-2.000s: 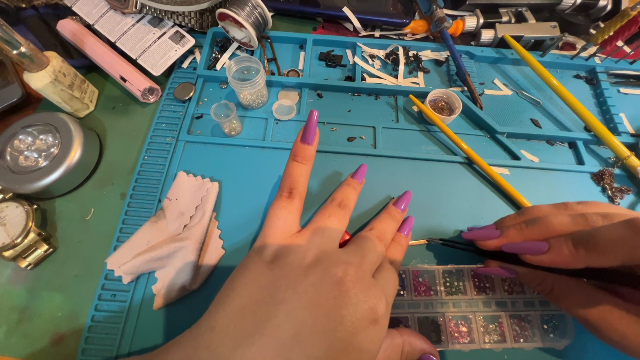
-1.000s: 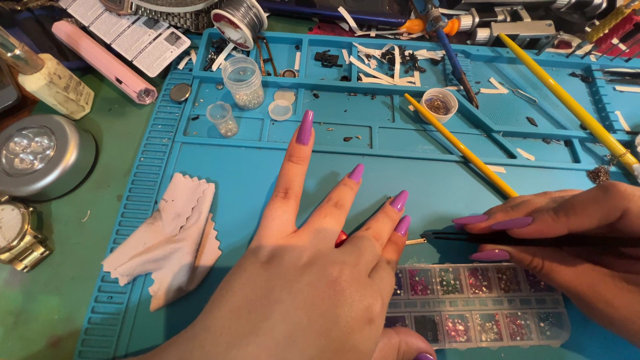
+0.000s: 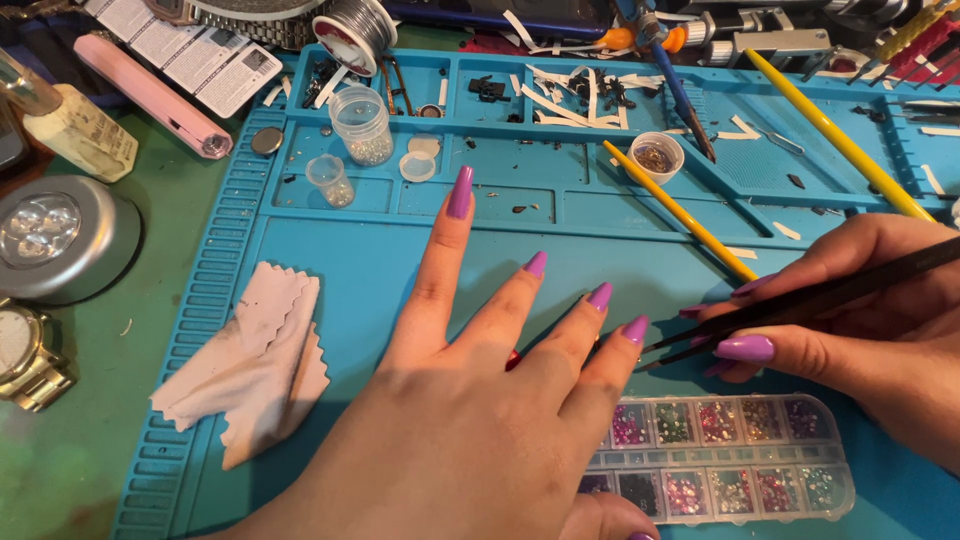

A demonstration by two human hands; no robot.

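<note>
My left hand (image 3: 495, 405) lies palm down with spread fingers over the blue silicone work mat (image 3: 367, 259). A small red piece (image 3: 513, 360) shows between its fingers; most of it is hidden, so I cannot tell whether the hand grips it. At the right, my right hand (image 3: 847, 330) holds black tweezers (image 3: 795, 304), their two tips slightly apart near the left little finger. Partly under the left hand is a clear compartment box of coloured rhinestones (image 3: 712, 456). A folded pinkish cloth (image 3: 259, 360) with zigzag edges rests left of the left hand.
Behind the hands are a jar of tiny beads (image 3: 361, 127), a smaller cup (image 3: 330, 182), a white cap of small parts (image 3: 655, 157) and yellow sticks (image 3: 679, 210). A round silver lamp (image 3: 67, 240), a gold-coloured wristwatch (image 3: 30, 356) and a pink device (image 3: 154, 97) are at the left.
The tweezers, close together at the tips a second ago, now show two separated tips. My left hand has stayed spread in about the same place.
</note>
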